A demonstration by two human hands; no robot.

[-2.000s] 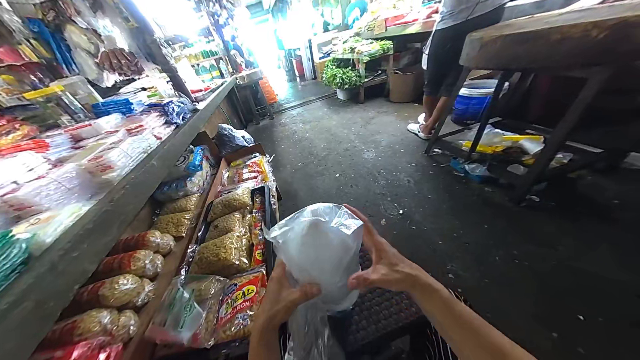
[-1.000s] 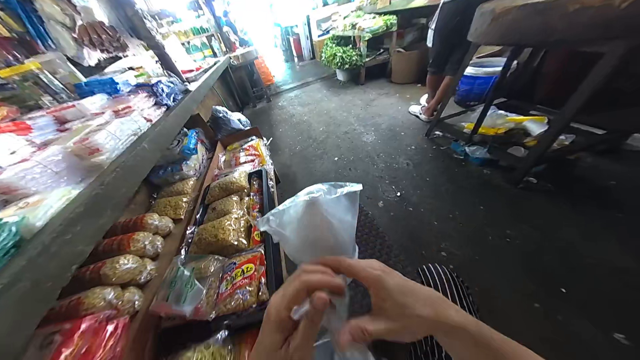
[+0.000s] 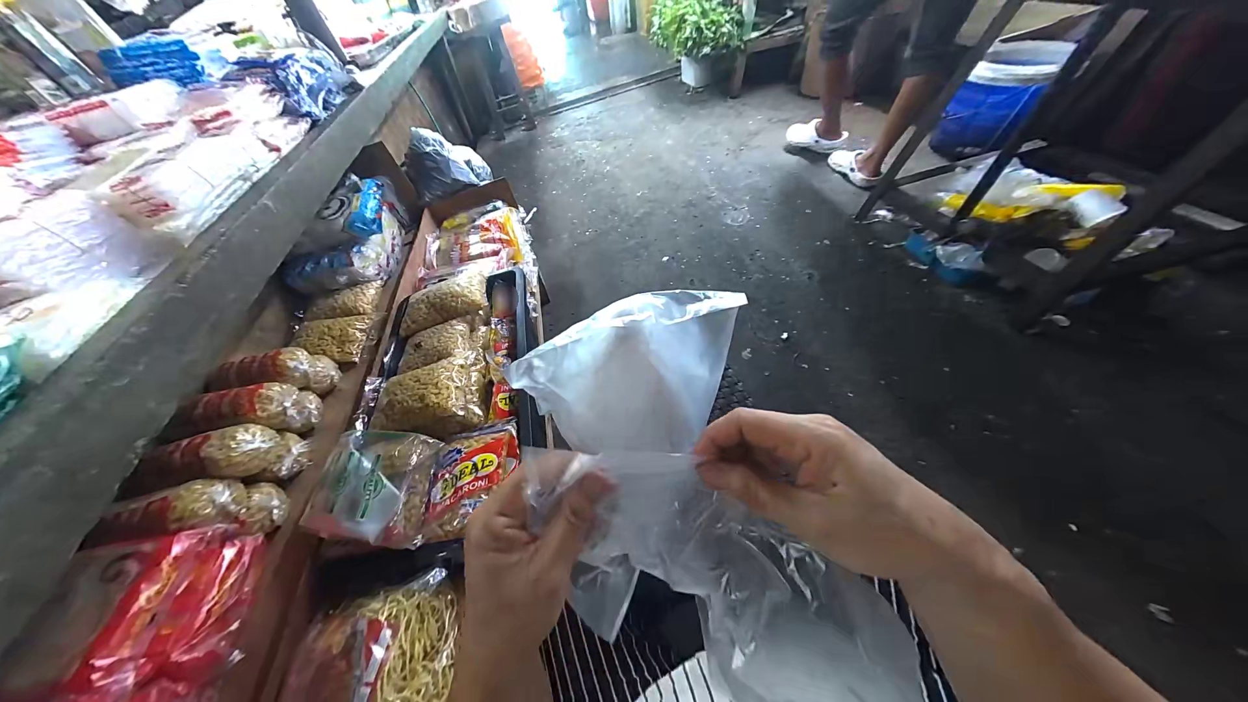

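Observation:
Between both hands is the edge of a clear plastic bag (image 3: 770,595), which hangs down toward the lower right over a striped cloth. My left hand (image 3: 531,541) pinches its left side between thumb and fingers. At the right end of the same edge, my right hand (image 3: 770,468) grips the film with its fingertips. Just beyond the hands stands a whitish translucent plastic bag (image 3: 634,375), its wide top edge spread and its lower part hidden behind the clear one.
At left, packs of pasta (image 3: 434,395) and a macaroni pack (image 3: 473,478) fill trays below a counter ledge (image 3: 224,234) stacked with plastic bags. A person in white clogs (image 3: 817,136) stands ahead, near a blue bucket (image 3: 999,97) and a dark table frame (image 3: 1092,253).
My hands have moved apart from their bunched hold near the whitish bag's lower part. The clear bag's edge is now stretched between them. The view has tilted down.

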